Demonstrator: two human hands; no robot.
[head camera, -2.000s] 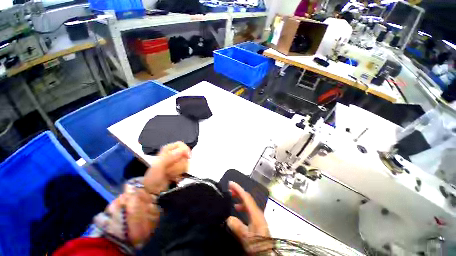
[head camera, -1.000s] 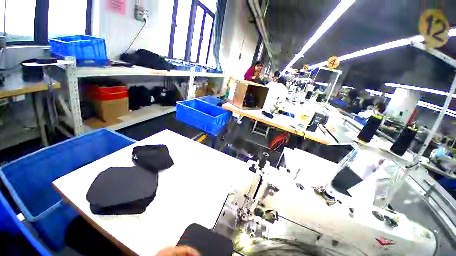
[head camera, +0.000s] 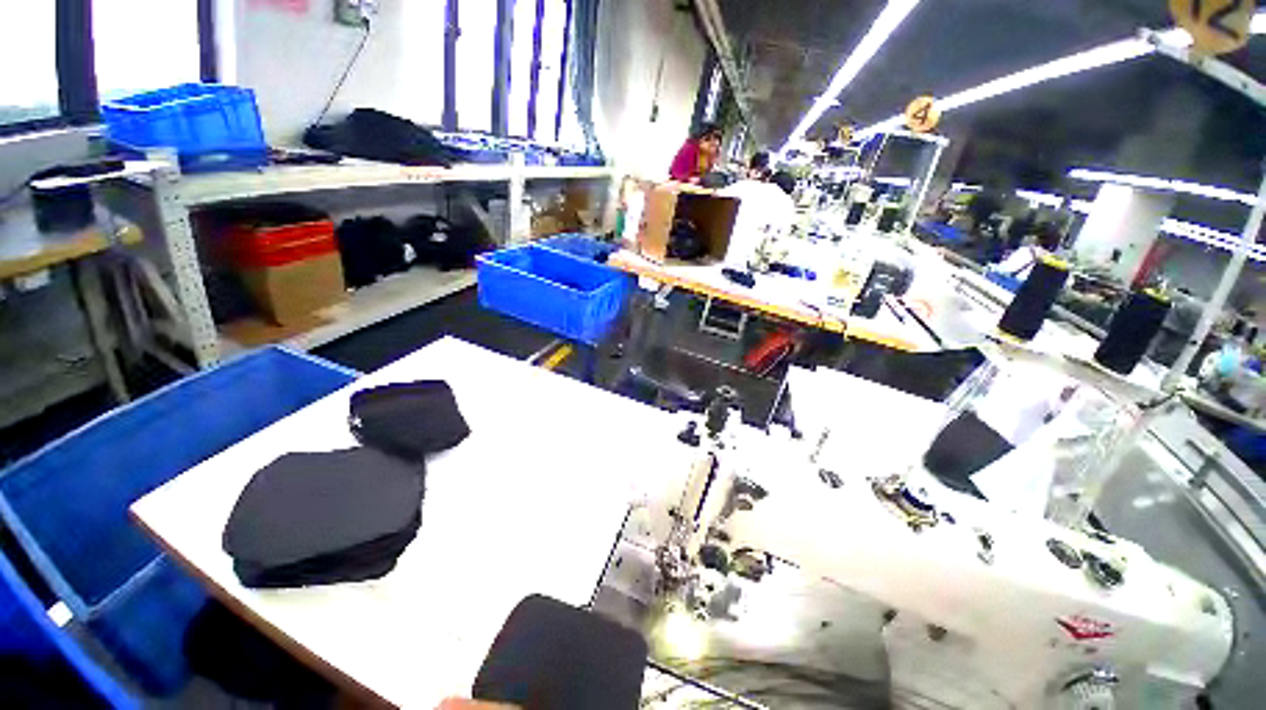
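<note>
A black rounded panel lies at the bottom centre, on the white table beside the machine bed. A small part of a hand shows at the bottom edge, touching or close to the panel's lower left; it looks like my left hand, and its grip cannot be told. My right hand is not in view. The white sewing machine crosses the right side, its lamp lighting the needle area. A stack of black panels lies on the table's left, with a smaller black piece behind it.
Blue bins stand left of the table. A shelf holds black pieces and boxes. Another blue bin stands beyond the table. A person is far back. Black thread cones stand at the right. Dark strands cross the lower right.
The view has swung up and right since two seconds ago. Both hands and the black pouch body were in view then; now only a bit of one hand shows. The panel appears more fully than before.
</note>
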